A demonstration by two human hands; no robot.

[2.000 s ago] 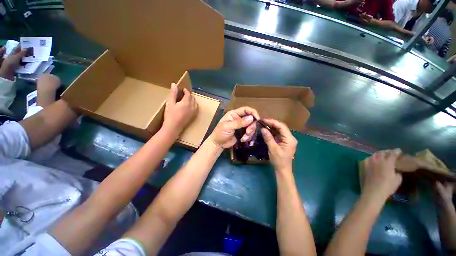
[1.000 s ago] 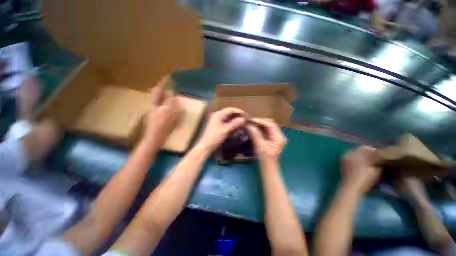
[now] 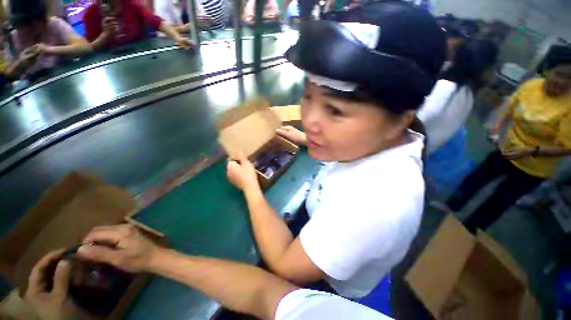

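Note:
A small open cardboard box point(image 3: 69, 206) is at the lower left with its lid standing up behind. Black items point(image 3: 97, 287) lie in it, partly hidden by my hands and blurred. My left hand point(image 3: 50, 284) is at the lower left edge over the box, partly cut off, fingers curled on a black cord. My right hand point(image 3: 122, 247) is over the box's right side and pinches the same black cord point(image 3: 76, 249) between thumb and finger. The cord's ends are hidden.
A neighbour in a white shirt point(image 3: 369, 206) sits close on the right, holding an open box point(image 3: 275, 156) with black contents. The green conveyor point(image 3: 156, 112) runs behind. Another open carton point(image 3: 469, 275) is at lower right. More people are around.
The view has swung to the right, so my hands and the box now show at the lower left. The right neighbour's box now shows open. My hands remain together on the black cord.

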